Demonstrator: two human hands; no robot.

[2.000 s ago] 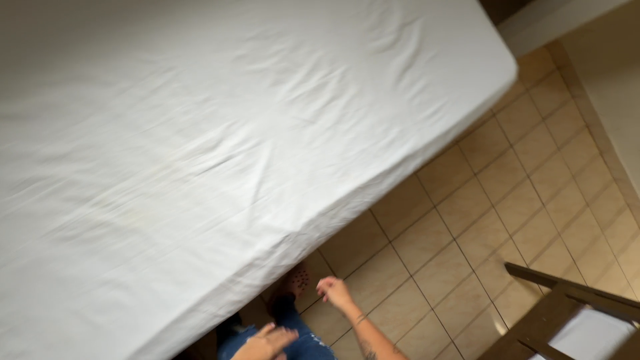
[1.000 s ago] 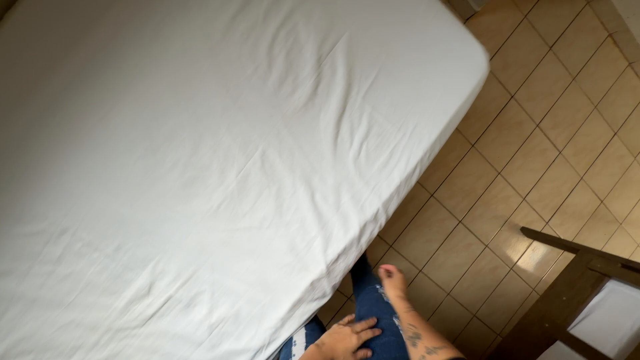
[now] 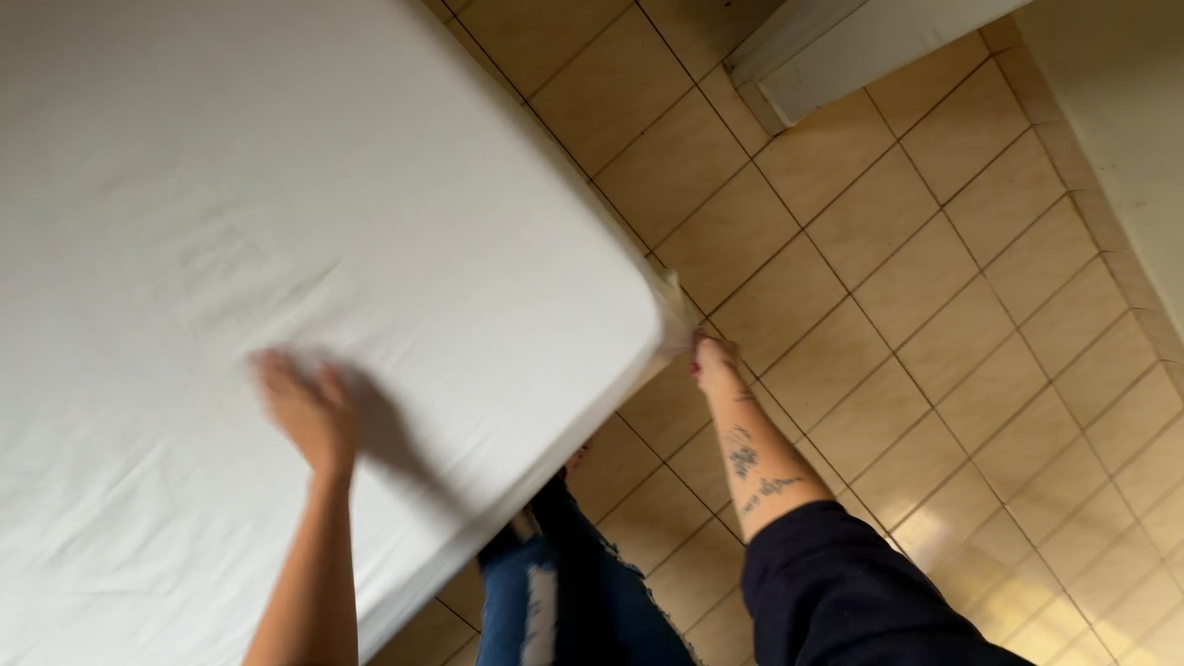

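Observation:
A white fitted sheet covers a mattress that fills the left half of the view, with wrinkles in its left part. My left hand, blurred, is over the top of the sheet with its fingers apart and nothing in it; its shadow falls beside it. At the mattress corner, my right hand has its fingers closed on the sheet's edge, which stretches out a little toward it. The underside of the corner is hidden.
Beige floor tiles run along the mattress's right side. A white door frame or wall end stands at the top right, near a pale wall. My legs in blue jeans are close against the mattress side.
My left hand has moved from my jeans to over the sheet. My right hand has gone to the mattress corner and taken hold of the sheet. The view has shifted toward that corner.

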